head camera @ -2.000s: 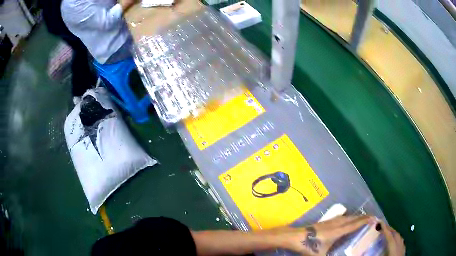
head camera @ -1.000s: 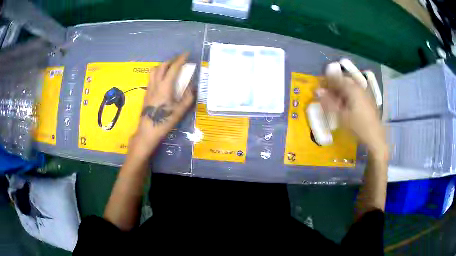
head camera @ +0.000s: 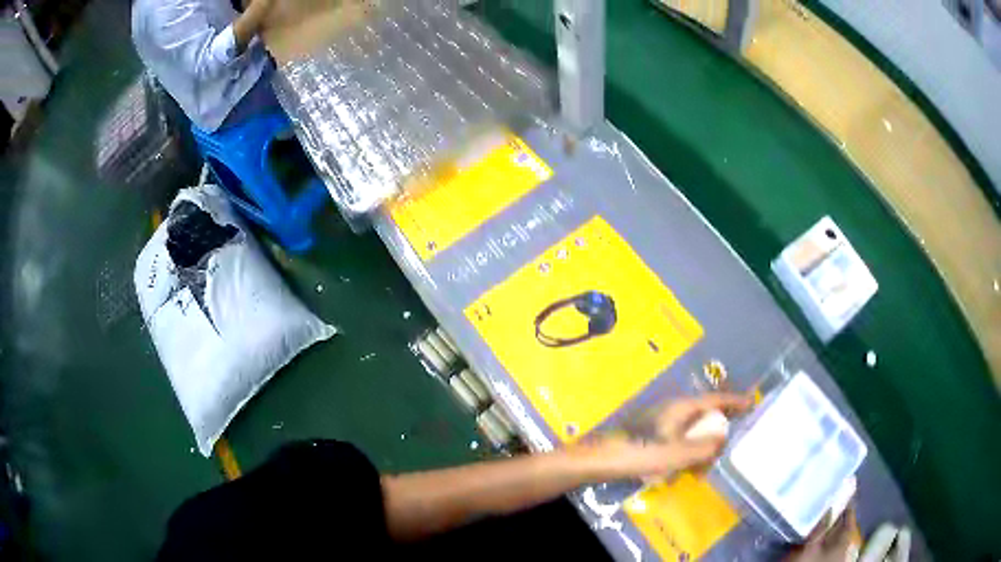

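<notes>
A white inner tray (head camera: 799, 456) lies on the carton-covered bench at the lower right, its compartments blurred by glare. My left hand (head camera: 670, 437) is at the tray's left side, its fingers closed around a white oblong unit (head camera: 708, 426). My right hand (head camera: 825, 540) is at the tray's lower right edge, blurred and cut off by the picture's bottom. A whitish piece shows at its fingers; whether it is gripped is unclear. More white units (head camera: 885, 544) lie to the right of that hand, partly cut off.
A white tray with contents (head camera: 829, 274) is on the green belt (head camera: 703, 165). A large clear bulk tray (head camera: 384, 104) covers the bench's far end, beside a grey upright (head camera: 580, 66). A person (head camera: 203, 55) sits on a blue stool (head camera: 263, 176). A white sack (head camera: 225, 318) lies on the floor.
The view has swung left since one second ago. My right hand has moved from the loose units to the tray's edge. My left hand is now close against the tray's left side.
</notes>
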